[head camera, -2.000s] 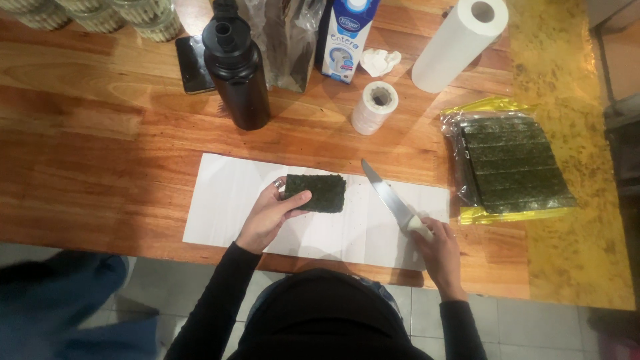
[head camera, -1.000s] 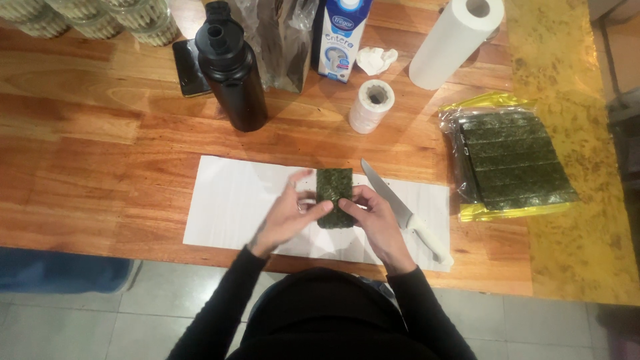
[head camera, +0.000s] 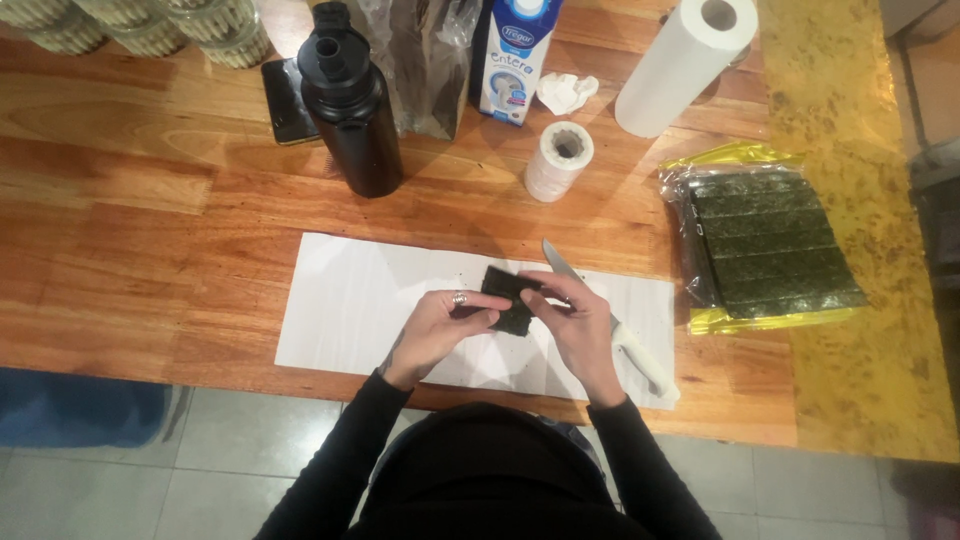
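A small dark piece of nori seaweed (head camera: 513, 324) is held between both hands above a long white paper sheet (head camera: 345, 300). My left hand (head camera: 439, 330) pinches its left side between thumb and forefinger. On its upper right part, the fingers of my right hand (head camera: 574, 322) grip it. Under and beside my right hand lies a knife with a white handle (head camera: 646, 362), its blade pointing up and to the left, partly covered by the hand. To the right, a stack of larger nori sheets (head camera: 772, 240) rests on its opened clear and yellow wrapper.
A black bottle (head camera: 360, 135) stands back left, in front of a phone (head camera: 285, 101). Behind the paper are a small white roll (head camera: 555, 169), a milk carton (head camera: 510, 67), crumpled paper (head camera: 568, 91) and a paper towel roll (head camera: 675, 67). Lidded glass jars (head camera: 225, 37) stand far left.
Two seconds ago my right hand held the knife and my left hand the nori. The knife was put down on the paper, and both hands took hold of the nori, which is now tilted.
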